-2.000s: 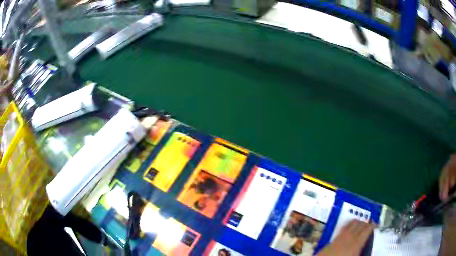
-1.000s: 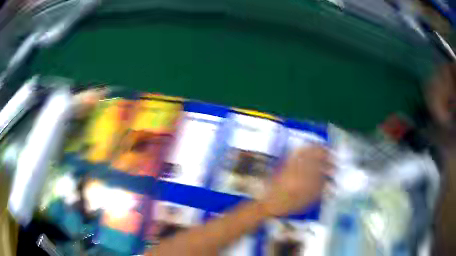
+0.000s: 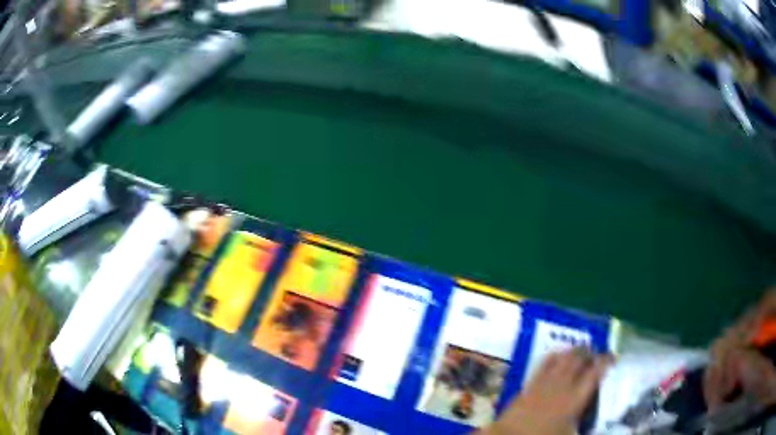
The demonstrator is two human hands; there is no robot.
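Note:
My left hand (image 3: pixel 557 391) lies low at the right on the printed bench sheets (image 3: pixel 387 336), fingers bent; whether it holds anything is hidden. My right hand (image 3: pixel 742 374) is at the right edge, blurred and partly cut off, closed around a dark tool with red-orange parts (image 3: pixel 693 392), which looks like the screwdriver. The tool is over a whitish patch (image 3: pixel 634 382) just right of my left hand. A long white appliance housing (image 3: pixel 119 297) lies slanted at the bench's left end, away from both hands.
Another white housing (image 3: pixel 64 212) lies behind it at the left. Two more (image 3: pixel 187 76) lie at the far left of the green conveyor belt (image 3: pixel 408 178). A yellow basket (image 3: pixel 25 340) stands at the left edge. White sheets and a blue frame are beyond the belt.
The view swung right and back, so the bench scene has shifted. My left hand is again by the whitish patch. My right hand shows more fully, with the dark tool lower in view.

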